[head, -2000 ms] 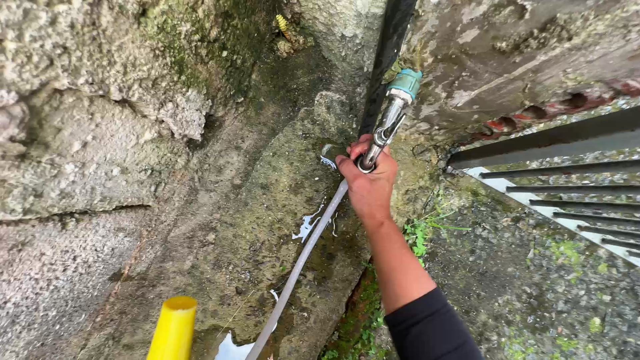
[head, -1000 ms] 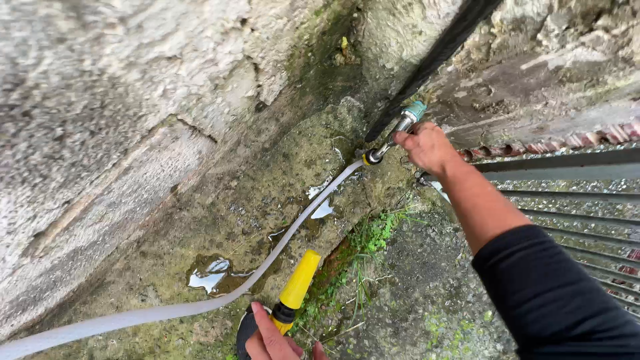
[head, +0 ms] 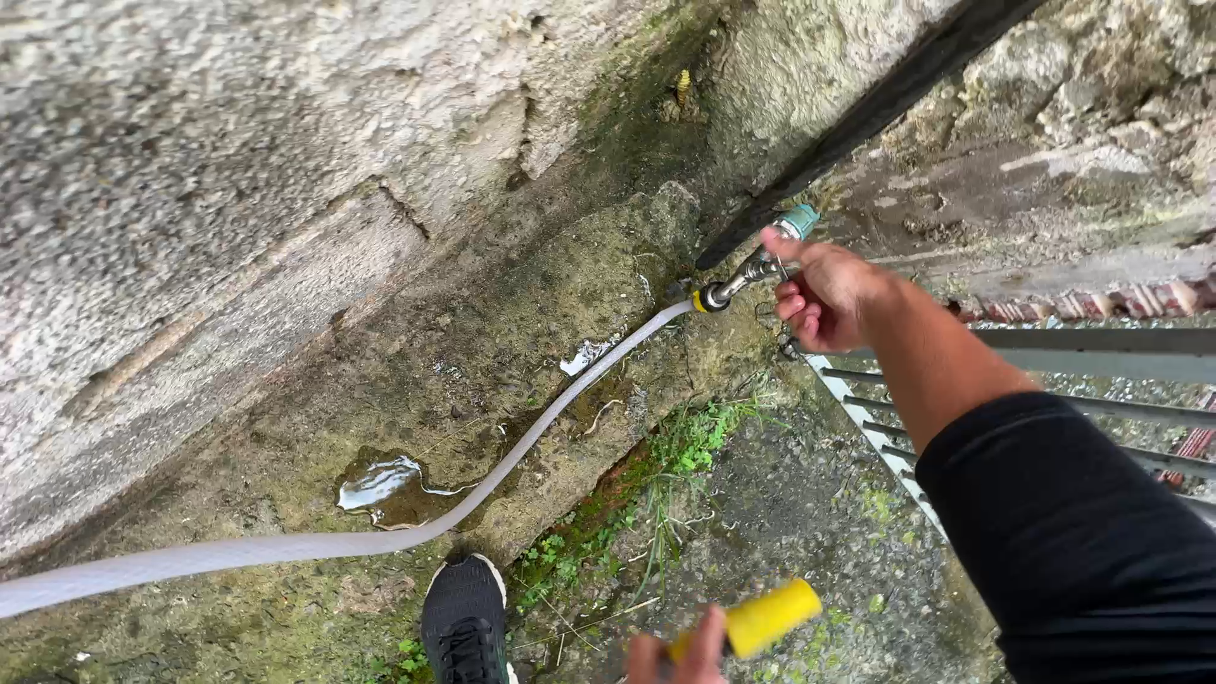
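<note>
A metal tap (head: 750,271) with a teal fitting (head: 798,220) at its far end stands by the wall corner. My right hand (head: 822,290) grips the tap's small handle between thumb and fingers. From the tap's near end, at a yellow and black connector (head: 708,298), a translucent white hose (head: 513,456) curves down and off the left edge. My left hand (head: 679,655), at the bottom edge and partly cut off, holds a yellow and black hose nozzle (head: 771,617), which is slightly blurred and points right.
A rough concrete wall (head: 237,190) runs along the left. A dark post (head: 874,114) slants down to the tap. Metal bars of a gate (head: 1092,351) are at the right. Small puddles (head: 380,483) lie on the mossy ledge, with weeds (head: 693,437) along its edge and a black shoe (head: 465,617) below.
My right hand has gone from around the tap's hose end to its handle. The left hand, unseen two seconds ago, now shows on the nozzle, lower and further right than one second ago.
</note>
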